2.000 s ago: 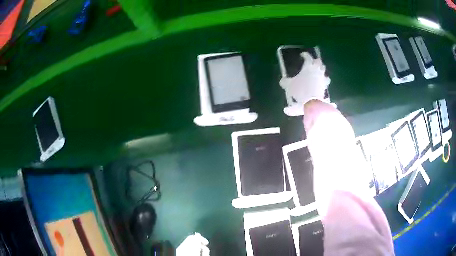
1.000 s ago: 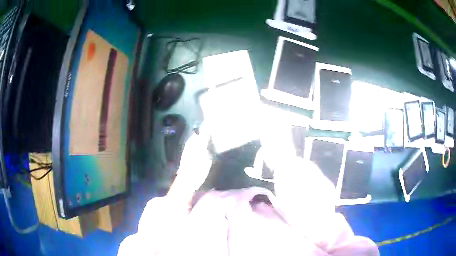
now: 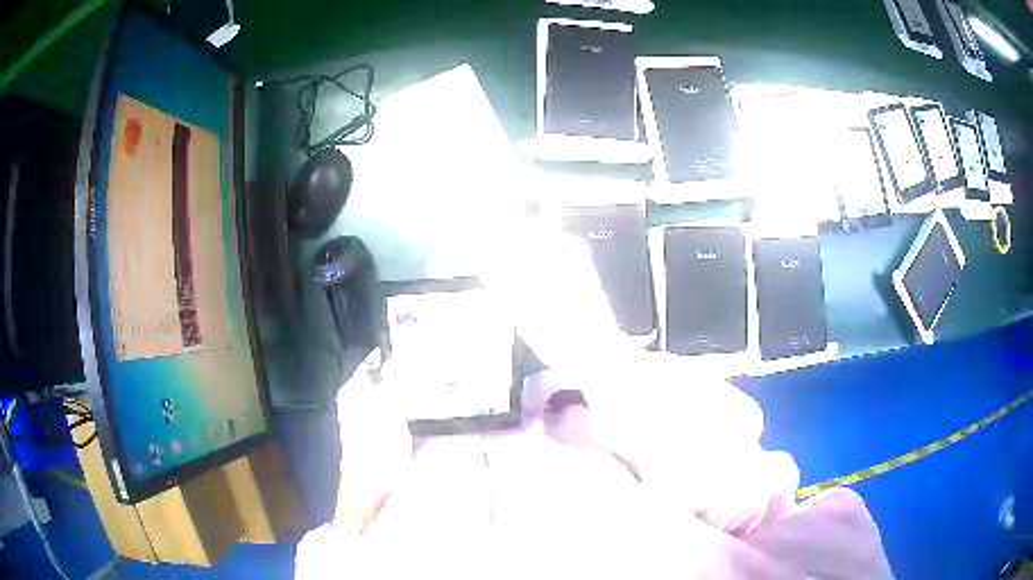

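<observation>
An e-reader [image 3: 453,357], with a dark frame and bright pale screen, is held low in front of my smock, screen up. My left hand [image 3: 368,402], in a washed-out white glove, holds its left edge. My right hand [image 3: 515,244] is above the e-reader, its fingers lost in glare. It meets the lower part of a plain white tray or sheet [image 3: 447,130], which is tilted above the e-reader. Whether my right hand grips this white piece is not clear.
A monitor [image 3: 170,249] stands at left. A black mouse [image 3: 322,190], its cable [image 3: 340,108] and a handheld scanner [image 3: 349,295] lie beside it. Several dark-backed devices [image 3: 705,283] in white trays lie at right. An orange ring [image 3: 1000,229] is at far right.
My right hand came back from the far device row. The white piece and e-reader, overlapping in glare a second ago, now show apart: white piece farther up, e-reader low by my left hand.
</observation>
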